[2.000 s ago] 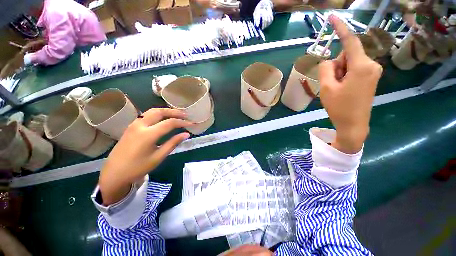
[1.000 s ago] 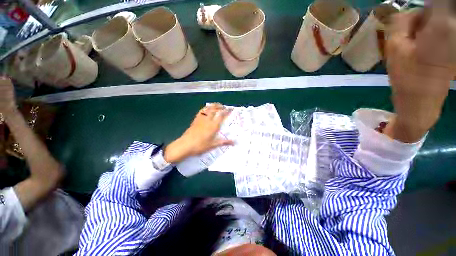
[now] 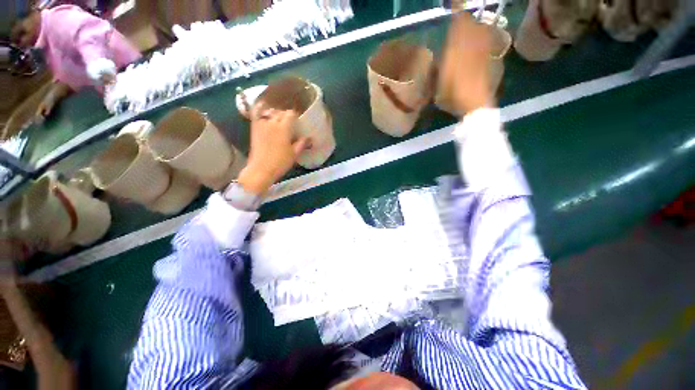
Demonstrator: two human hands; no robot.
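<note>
My left hand (image 3: 276,145) is at the near side of a beige cup-shaped housing (image 3: 316,126), its fingers at the rim and front wall. The fingers are blurred, and whether they grip the housing or hold a sticker cannot be told. My right hand (image 3: 466,65) is raised and blurred in front of another beige housing (image 3: 499,57) and partly covers it. What its fingers hold cannot be told. White label sheets (image 3: 335,263) lie loosely stacked in front of me, with a clear plastic bag (image 3: 387,210) beside and under them.
A housing with a brown strap (image 3: 396,91) stands between my hands. More housings (image 3: 187,145) stand at left and upper right. A pale metal strip (image 3: 366,163) divides the green surfaces. White stick-like parts (image 3: 221,53) lie on the far side. A person in pink (image 3: 80,42) is upper left.
My left hand has moved from the label sheets up to a housing. My right hand has shifted left in view. The view has tilted and now shows the far side again.
</note>
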